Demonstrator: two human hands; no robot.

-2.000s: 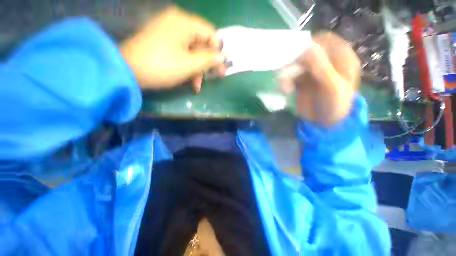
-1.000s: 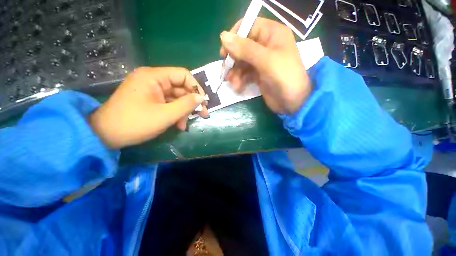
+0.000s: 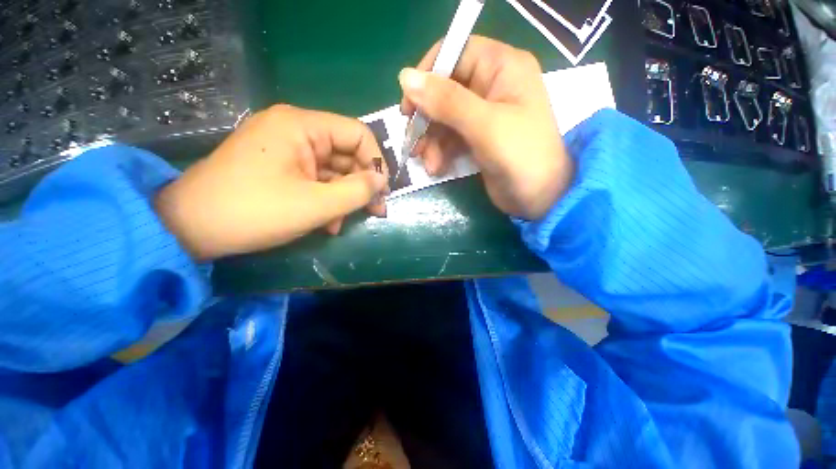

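My left hand (image 3: pixel 275 183) pinches a small dark component (image 3: pixel 378 166) between thumb and fingers, at the left end of the adhesive sheet. My right hand (image 3: pixel 495 119) holds silver-white tweezers (image 3: pixel 454 46) like a pen, tips down at the black block of the sheet. The adhesive sheet (image 3: pixel 587 90) is a white strip with a black, step-edged block (image 3: pixel 396 158) at its left end. It lies on the green bench, partly covered by both hands. Whether a pad is on the tweezer tips is too small to tell.
A clear blister tray (image 3: pixel 101 82) with rows of small dark parts lies at the left. Spare adhesive sheets (image 3: pixel 577 37), black with white borders, lie beyond my right hand. A black tray of metal frames (image 3: pixel 710 87) is at the right. The green bench's (image 3: pixel 367 270) near edge runs before my lap.
Since two seconds ago, when both hands held the white strip raised, it lies on the bench, with the component in my left hand and tweezers in my right. Over the last second the hands barely moved.
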